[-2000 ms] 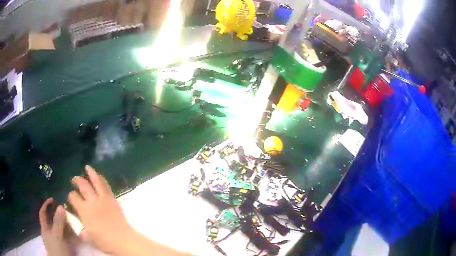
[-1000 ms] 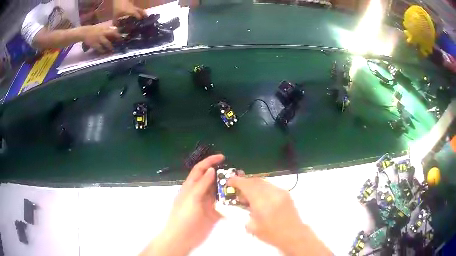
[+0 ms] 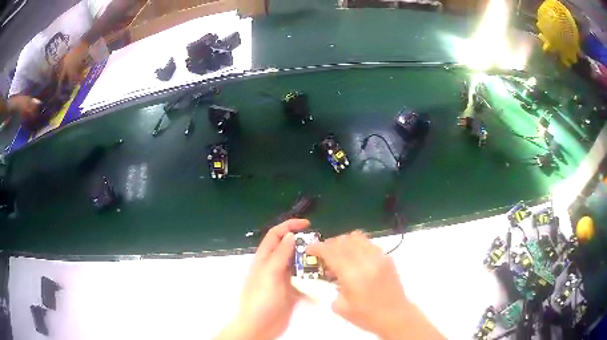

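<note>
A circuit board (image 3: 308,260) with a yellow transformer and small silver and dark capacitors is held between my two hands, above the white ledge near the belt's edge. Its lower parts and any housing around it are mostly hidden by the fingers. My left hand (image 3: 271,285) grips its left side, with the index finger curled over the top. My right hand (image 3: 363,275) has its fingers on the right side and top of the board.
The green belt (image 3: 266,199) carries scattered boards and black housings with cords. A board pile (image 3: 532,272) lies at right beside a yellow ball (image 3: 585,228). Black covers (image 3: 49,292) lie at left. Across the belt are a person (image 3: 50,60) and black parts (image 3: 211,53).
Belt parts have shifted to the right. The person across has drawn their hands back from the black pile. My hands still hold the board, almost in the same place as one second ago.
</note>
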